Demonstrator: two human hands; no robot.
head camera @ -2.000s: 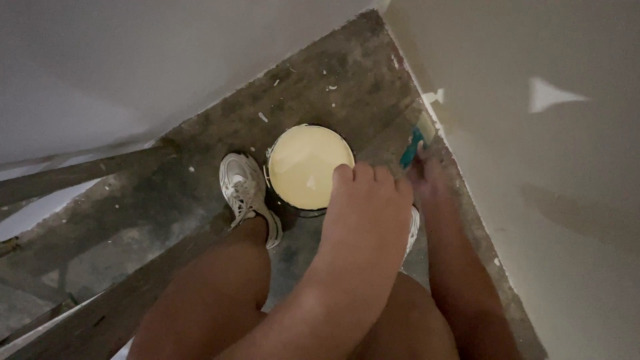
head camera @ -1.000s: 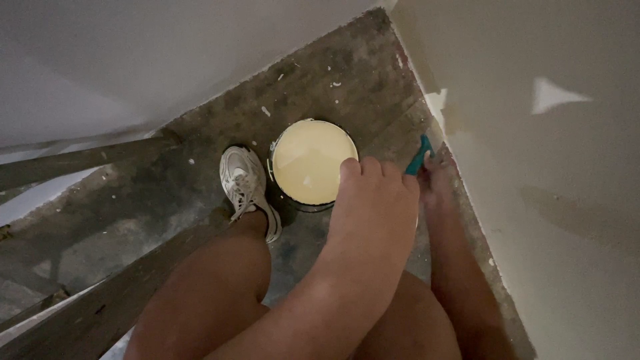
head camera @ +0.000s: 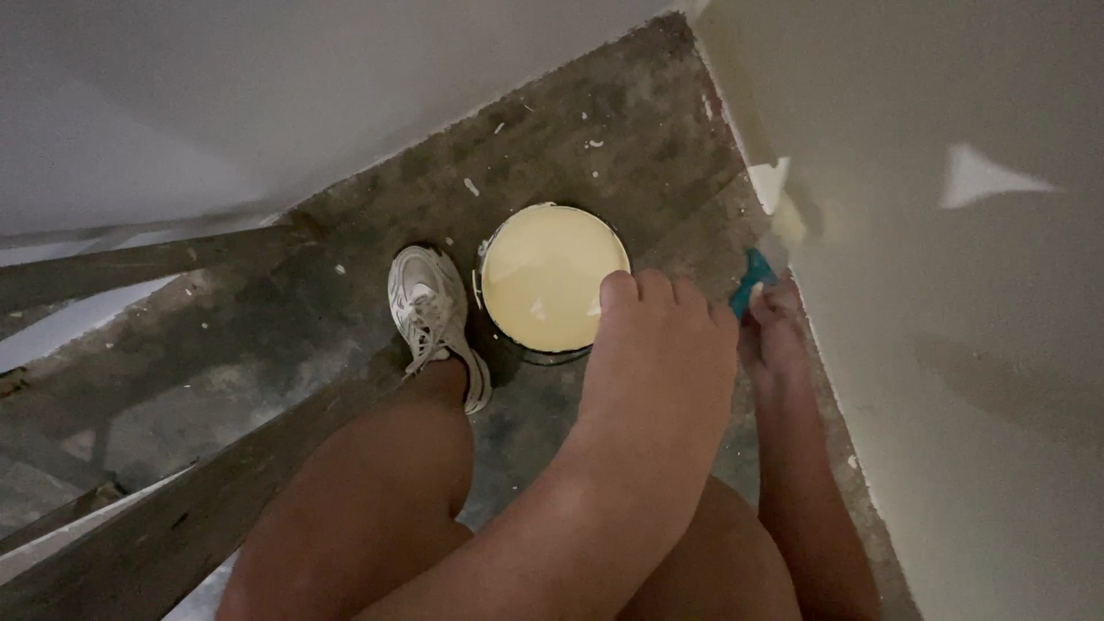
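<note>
My right hand (head camera: 776, 328) holds a paintbrush by its teal handle (head camera: 752, 278), low beside the right wall. The pale, blurred bristles (head camera: 789, 226) are at the wall's foot, close to a light patch of paint (head camera: 769, 183). To the left, on the floor, stands a round bucket filled with cream-yellow paint (head camera: 552, 272). My left hand (head camera: 668, 345) has its fingers bent and overlaps the bucket's right edge from this view. The palm and fingertips are hidden, so whether it grips anything does not show.
A light sneaker (head camera: 427, 302) is on the floor just left of the bucket. Wooden beams (head camera: 233, 466) cross the lower left. The left wall (head camera: 259, 103) and right wall (head camera: 966, 345) meet at the top. Pale spots mark the concrete floor (head camera: 604, 112).
The paintbrush has changed its angle in my right hand and stays beside the right wall. My left hand remains near the bucket's right edge.
</note>
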